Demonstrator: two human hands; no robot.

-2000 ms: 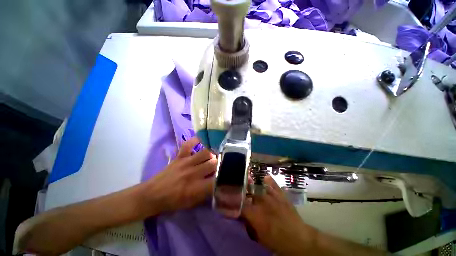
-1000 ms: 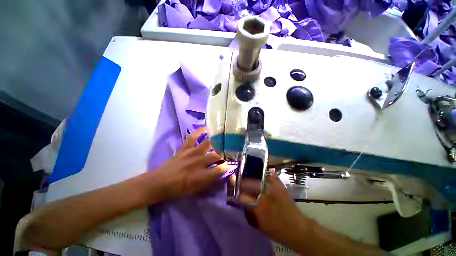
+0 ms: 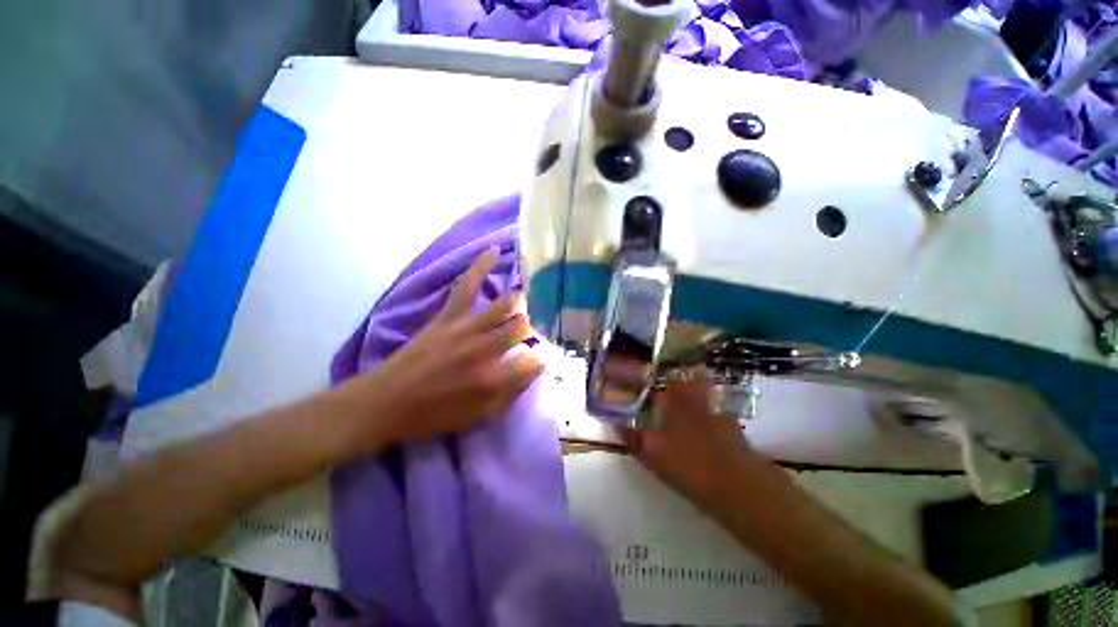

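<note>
A purple cloth [image 3: 435, 514] lies in folds on the machine table left of the needle area and hangs over the front edge. My left hand [image 3: 466, 367] is on the cloth, one finger stretched out, the other fingertips gathered at its right edge beside the lit needle area. My right hand [image 3: 693, 435] is under the white sewing machine head [image 3: 785, 276], right of the cloth. Its fingertips are partly hidden by the shiny metal part [image 3: 631, 331] on the head's front, so its grip cannot be seen. The needle is not clearly visible.
The white table [image 3: 368, 147] has a blue strip [image 3: 227, 257] at its left end and a printed scale along the front. A white tray [image 3: 478, 53] with heaped purple cloth stands behind. A dark slab [image 3: 987, 536] lies at the right. Thread runs down the machine head.
The cloth is bunched in new curved folds, and its pointed upper part no longer shows behind my left hand. Bare table now shows between the cloth and my right hand. The view has shifted slightly.
</note>
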